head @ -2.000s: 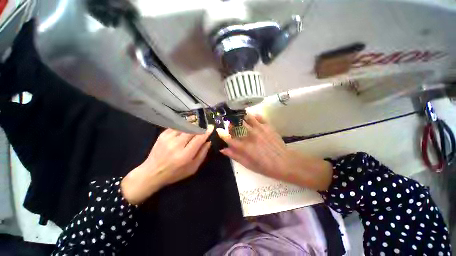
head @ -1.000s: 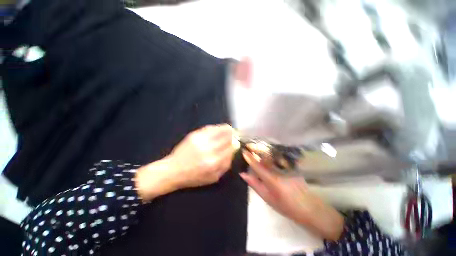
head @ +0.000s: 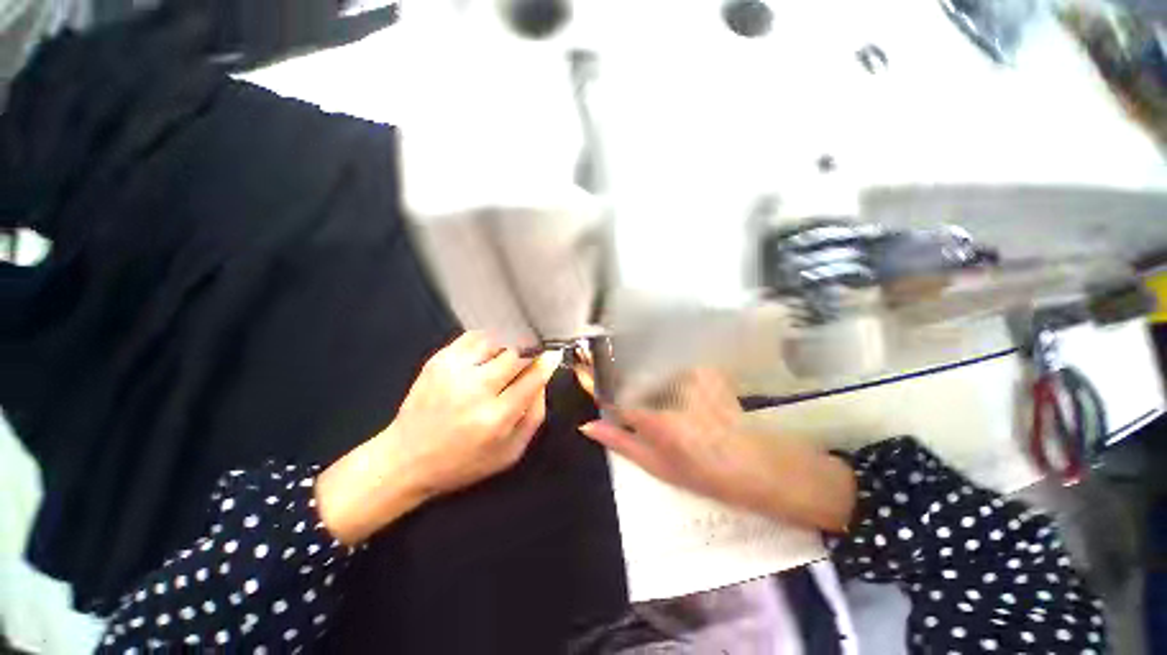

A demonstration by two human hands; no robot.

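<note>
The black garment piece (head: 256,320) covers the left of the table and runs under both hands to the front edge. My left hand (head: 467,416) holds the cloth edge with its fingertips just left of the presser foot (head: 582,352). My right hand (head: 698,441) lies at the right of the presser foot, fingers extended, fingertips at the cloth's right edge; whether it grips is blurred. The white sewing machine head (head: 691,141) is above the hands, blurred by motion. The needle cannot be made out.
Snips with red and dark handles (head: 1065,416) hang at the machine's right end. A ribbed white knob (head: 832,346) is on the head. A narrow black strip (head: 883,380) runs along the pale bed. The pale front strip (head: 717,537) has faint printed marks.
The view has swung, so the machine head now sits further right and higher than two seconds ago. Both hands remain beside the presser foot; my left fingers bunched closer on the cloth.
</note>
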